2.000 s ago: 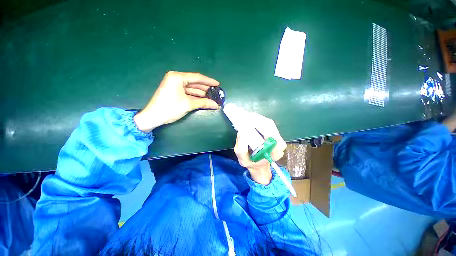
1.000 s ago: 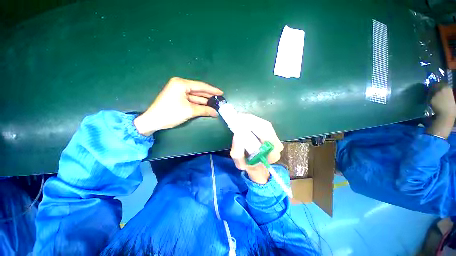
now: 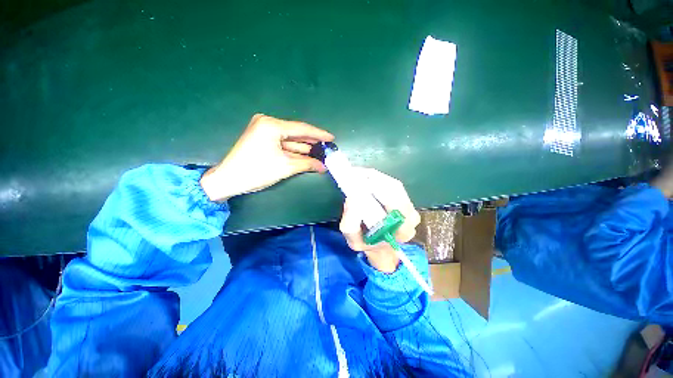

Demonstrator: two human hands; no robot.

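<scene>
My left hand (image 3: 262, 158) pinches a small round black part (image 3: 322, 150) between thumb and fingertips, above the green surface (image 3: 221, 74). My right hand (image 3: 380, 201) is closed around a white dispensing syringe (image 3: 339, 168), whose front end points at the black part. The tip meets or overlaps the part; whether it touches cannot be told. The green adapter head (image 3: 384, 227) sits at the syringe's rear, and a thin pale air hose (image 3: 413, 267) runs from it toward my right sleeve.
A white paper (image 3: 433, 76) lies beyond my right hand. A patterned strip (image 3: 565, 92) lies farther right, near shiny clear film (image 3: 642, 127). An open cardboard box (image 3: 476, 262) is below the surface's edge. A person's blue sleeve (image 3: 583, 244) is at the right.
The black part is turned in my left fingertips compared with two seconds ago, and shows less of its face. Both hands shifted slightly. The neighbour's hand has drawn back toward the right edge.
</scene>
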